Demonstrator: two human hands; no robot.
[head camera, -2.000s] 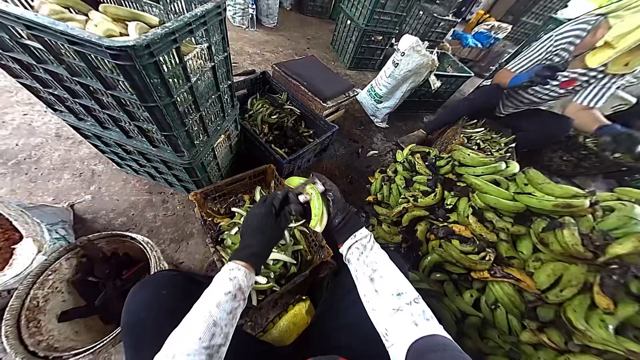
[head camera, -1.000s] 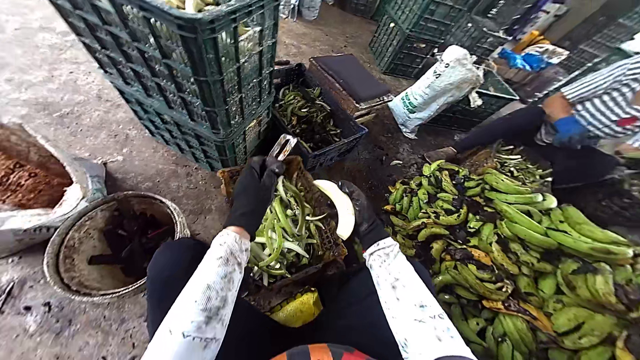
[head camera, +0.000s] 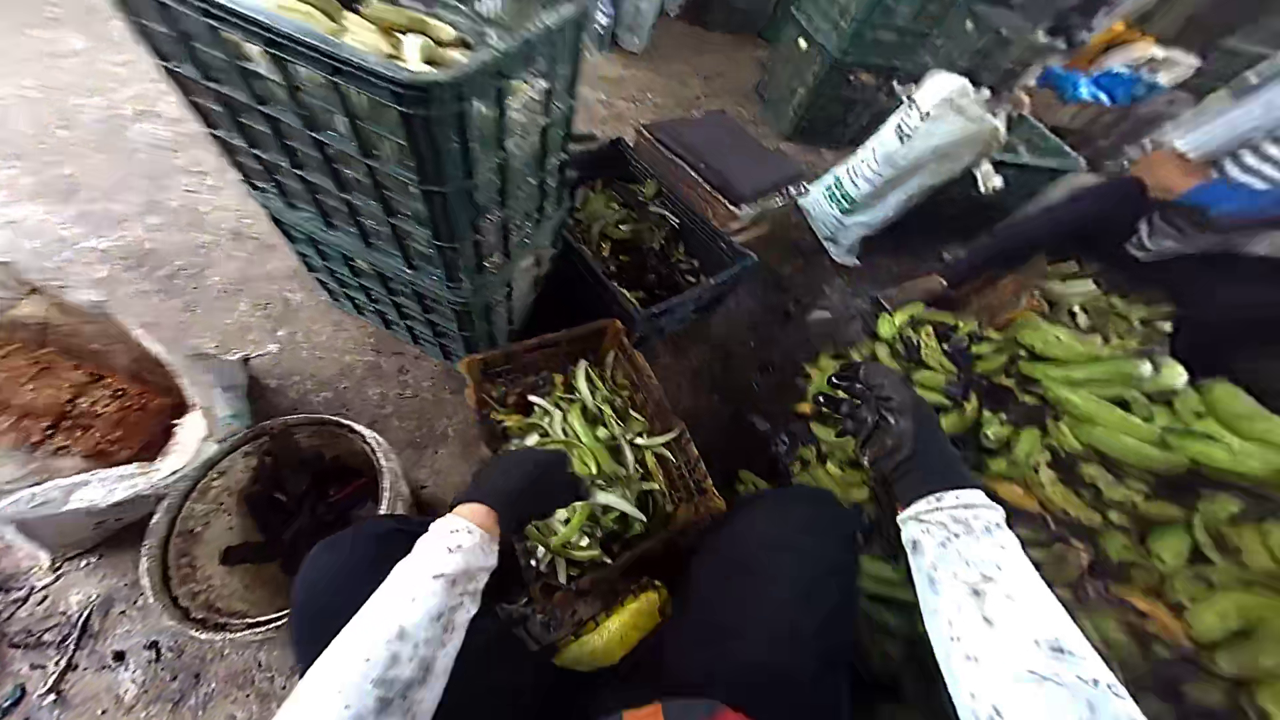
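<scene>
My left hand (head camera: 528, 488), in a black glove, is low over the near left edge of a brown plastic crate (head camera: 690, 470) of green peels (head camera: 600, 440); its fingers point down and whatever they hold is hidden. My right hand (head camera: 880, 425), gloved in black too, reaches over the left side of a large heap of green plantains (head camera: 1110, 440). Its fingers are curled, and no fruit shows plainly in them. Peeled plantains (head camera: 400, 30) lie in the top green crate at the upper left.
Stacked green crates (head camera: 420, 190) stand beyond the peel crate, beside a dark crate (head camera: 700, 290) of peels. A round tub (head camera: 290, 520) and an open sack (head camera: 100, 420) are on my left. A white sack (head camera: 900, 160) leans farther back. Another person's arm (head camera: 1180, 180) is at the right.
The peeled plantain in my right hand one second ago is gone from it. That hand has moved right to the heap. My left hand has come down, and the peeler seen in it earlier no longer shows.
</scene>
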